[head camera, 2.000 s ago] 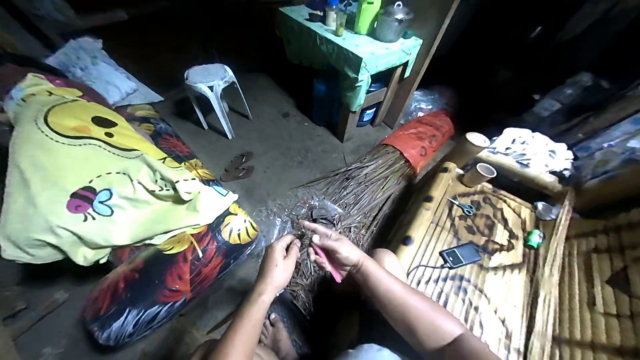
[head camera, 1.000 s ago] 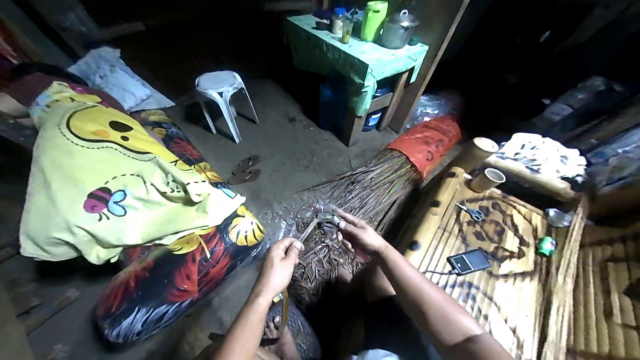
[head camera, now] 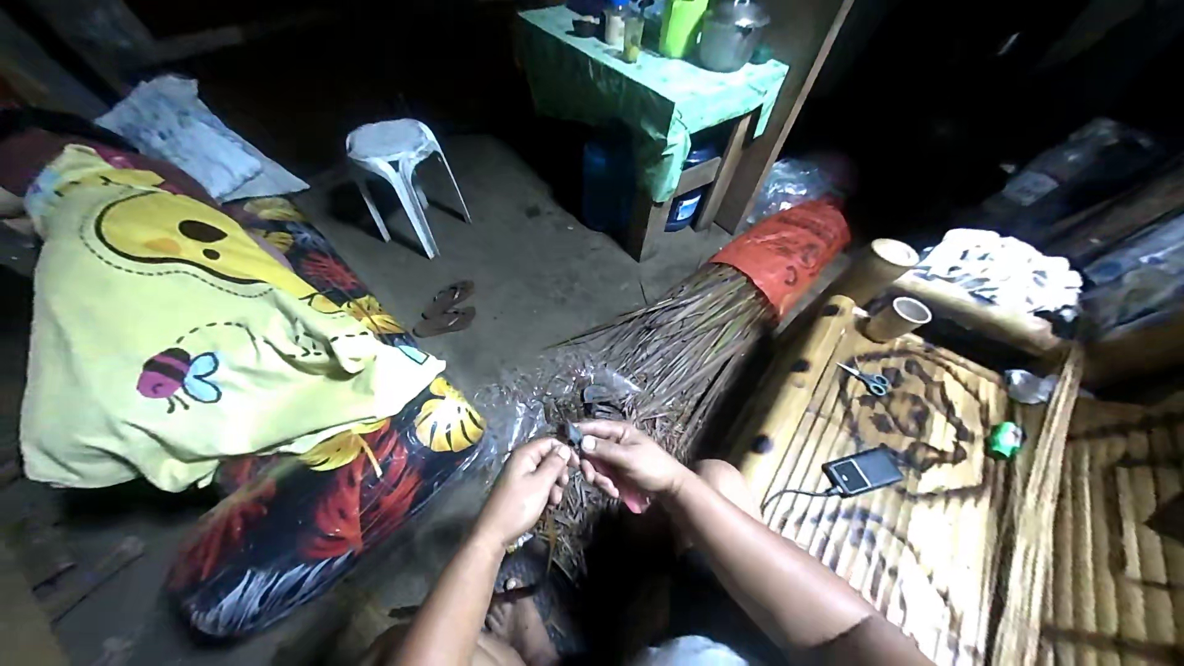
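My left hand and my right hand meet at the lower centre, fingertips pinching a small dark piece between them; its kind is unclear. A pink object shows under my right palm, partly hidden by the hand. Dry plant strips, bundled at the far end in a red plastic sack, spread toward my hands. Loose scraps and clear plastic lie around and below my fingers.
On the bamboo bench at right are scissors, a black device with a cable, a bamboo cup and a green item. A mattress with a yellow blanket, slippers, white stool and cloth-covered table stand around.
My hands, apart one second ago with a thin strip between them, are now close together at the fingertips. The pink object shows again under my right hand, as two seconds ago.
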